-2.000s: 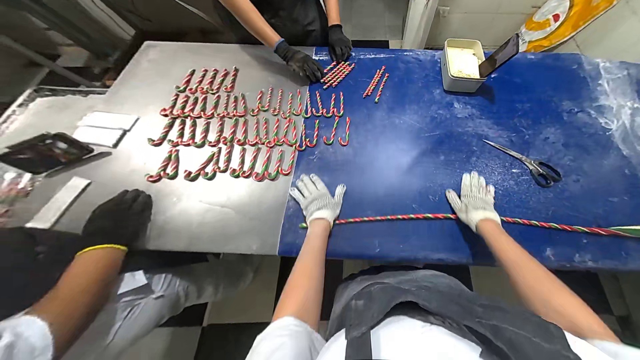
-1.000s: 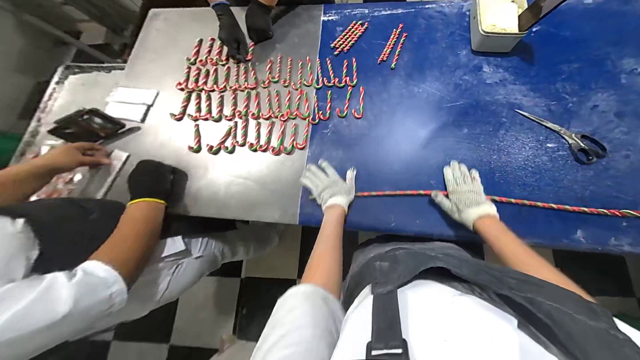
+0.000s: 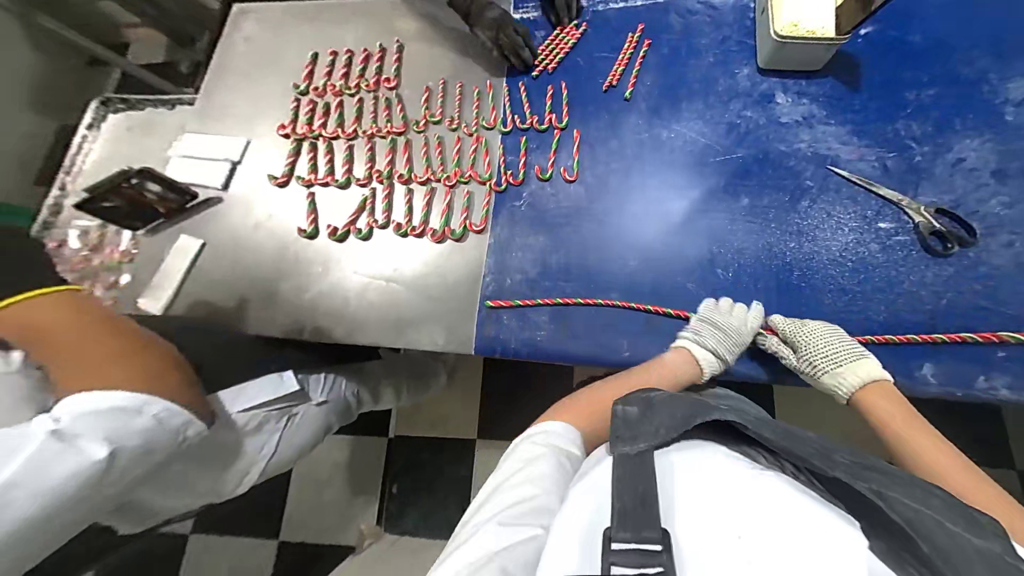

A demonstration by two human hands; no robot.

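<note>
A long, thin rope of candy (image 3: 592, 303), twisted in red, green and white, lies along the near edge of the blue work surface. My left hand (image 3: 722, 326), in a white knitted glove, is closed around it. Right beside it, my right hand (image 3: 816, 350), in a dotted white glove, also grips the rope with thumb and fingers. The rope runs out past both hands, left to the seam with the metal table and right out of view. Scissors with black handles (image 3: 924, 215) lie open beyond my right hand.
Rows of candy canes (image 3: 424, 160) cover the metal table (image 3: 384, 304) and the seam. Straight candy sticks (image 3: 560, 48) lie at the back, near a co-worker's black-gloved hands (image 3: 502, 36). A metal tin (image 3: 800, 48) stands back right. Another co-worker's arm (image 3: 104, 344) is at left.
My left hand has moved right along the rope, from its left end to beside my right hand. Both hands, flat on the rope before, now grip it. The co-worker's hands are back near the straight sticks.
</note>
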